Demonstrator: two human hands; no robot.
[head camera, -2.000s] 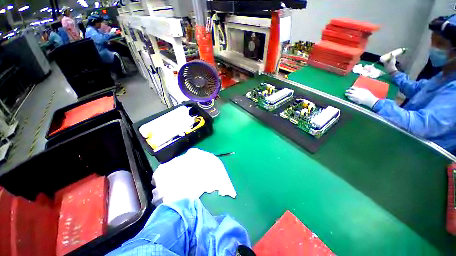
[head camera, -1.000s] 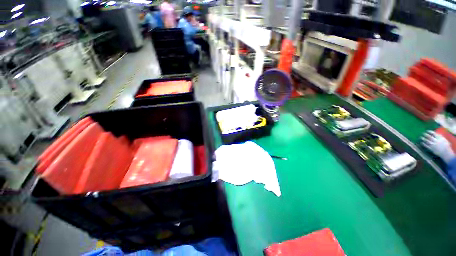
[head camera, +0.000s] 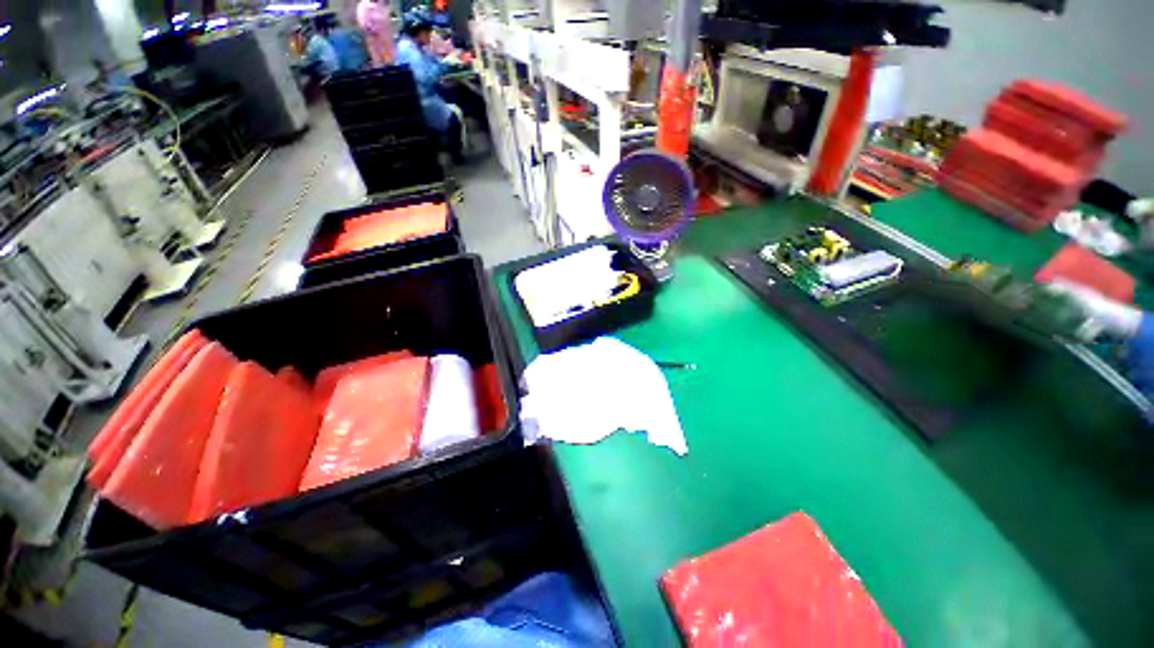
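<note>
A red support pad (head camera: 782, 585) lies on the green bench at the bottom, cut off by the picture's edge. One circuit board (head camera: 831, 263) with a silver-white heatsink lies on the far part of the black carrier tray (head camera: 810, 332). The tray's near part holds no board. Neither of my hands is in view. Only a blue sleeve shows at the bottom edge, in front of the black bin.
A large black bin (head camera: 506, 475) at left holds red pads and a white tube (head camera: 451, 403). A white cloth (head camera: 602, 395), a small black box (head camera: 576, 332), and a purple fan (head camera: 649, 199) stand along the bench. Across the conveyor, a person's gloved hand (head camera: 1076, 308) is blurred beside a red pad.
The near circuit board has left the carrier tray; a blurred board shows near the other person's gloved hand. The view has swung left, then slightly back right, bringing the black bin fully into view.
</note>
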